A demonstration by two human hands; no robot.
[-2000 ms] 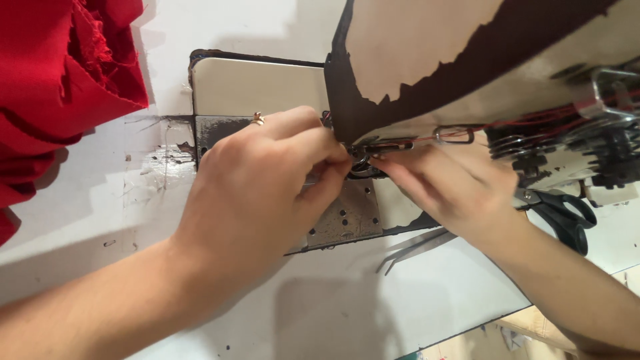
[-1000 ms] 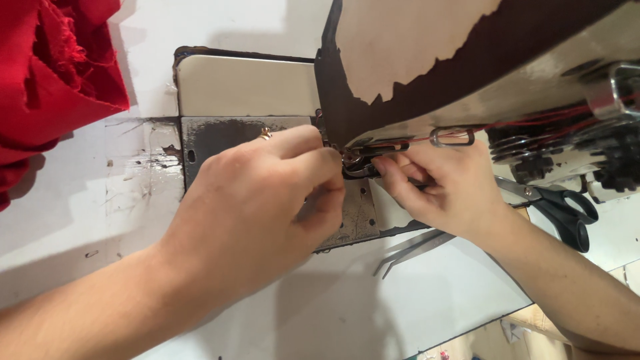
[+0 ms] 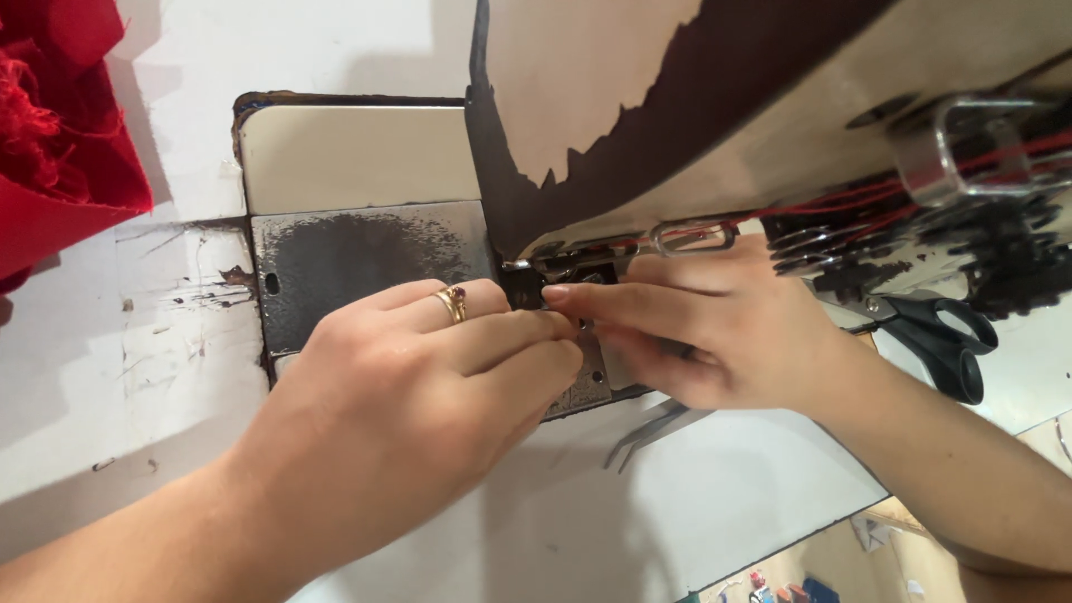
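Note:
The worn head of a sewing machine (image 3: 603, 151) slants across the upper right, with red threads (image 3: 871, 209) running along it. My left hand (image 3: 435, 368), with a ring on one finger, lies over the worn metal bed plate (image 3: 360, 260), fingertips bunched near the needle area. My right hand (image 3: 712, 327) reaches in from the right, its index fingertip close to the presser foot area and beside my left fingertips. The fingers hide whatever may be between them, so I cannot tell if either hand holds anything.
Red fabric (image 3: 67, 151) with a frayed edge lies at the upper left. Metal tweezers (image 3: 653, 431) rest on the white table (image 3: 536, 528) below the bed. Black-handled scissors (image 3: 938, 335) lie right of my right hand. Small coloured items (image 3: 787, 593) show beyond the table edge.
My right index finger now points straight toward the needle area, where its fingers were curled before. The dark curved part seen by my right fingertips a second ago is no longer visible there.

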